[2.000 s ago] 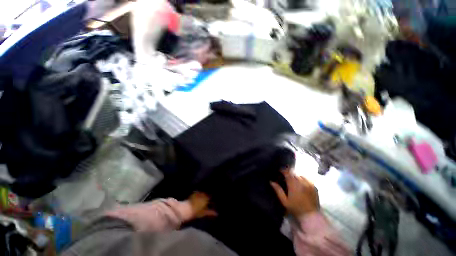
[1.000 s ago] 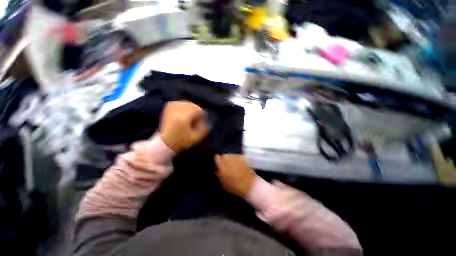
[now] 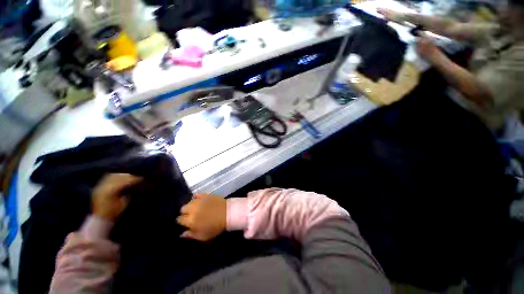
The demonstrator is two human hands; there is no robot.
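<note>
The black garment piece (image 3: 86, 163) lies bunched at the left end of the white sewing machine (image 3: 166, 86) and hangs over the table's front edge. Its far edge reaches the shiny presser foot area (image 3: 158, 143). My left hand (image 3: 115, 195) is blurred and rests on the cloth with bent fingers; whether it grips is unclear. My right hand (image 3: 204, 216) pinches the cloth's right edge at the table front, nearer to me than the needle area.
Scissors with black loop handles (image 3: 269, 133) and blue-handled snips (image 3: 307, 124) lie right of the needle. A pink pad (image 3: 187, 55) sits on the machine head. Another person's arms (image 3: 454, 63) handle dark cloth (image 3: 376, 46) at upper right. Black cloth (image 3: 402, 189) fills the right.
The view has swung right, bringing the whole machine head and another person into sight. The cloth now lies lower left, and my hands are further apart than one second ago.
</note>
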